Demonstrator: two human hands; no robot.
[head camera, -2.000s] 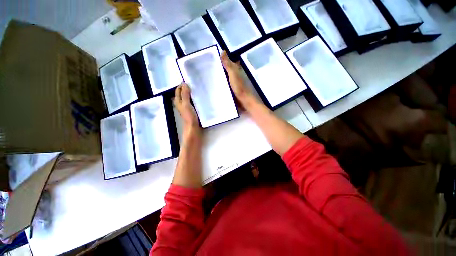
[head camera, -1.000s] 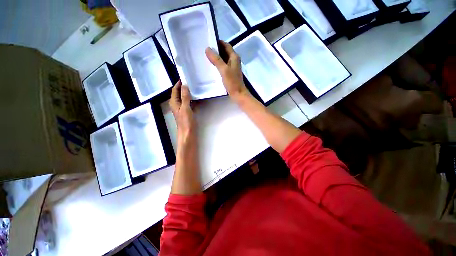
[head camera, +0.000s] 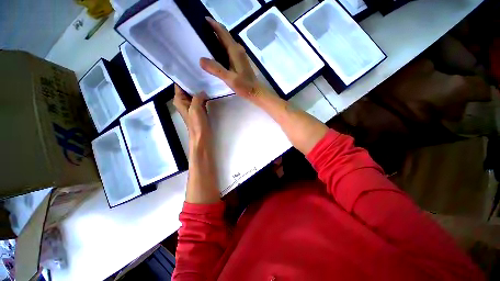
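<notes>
A black box base with a white inner tray (head camera: 169, 48) is held up and tilted above the table, its hollow side facing me. My right hand (head camera: 236, 68) grips its right side, fingers on the black outer wall and thumb over the tray's rim. My left hand (head camera: 192, 107) holds its lower end, with the fingertips at the edge. The black side wall shows at the upper right of the box. The top end of the box is near the picture's upper edge.
Filled boxes (head camera: 148, 141) lie to the left on the white table (head camera: 246, 129), and more filled boxes (head camera: 282, 52) lie to the right. A large brown carton (head camera: 44, 126) stands at the left. Brown paper (head camera: 444, 170) lies beside the table at right.
Both hands have lifted the box from the row, moved it up and to the left, and tilted it. More of its black side wall shows now.
</notes>
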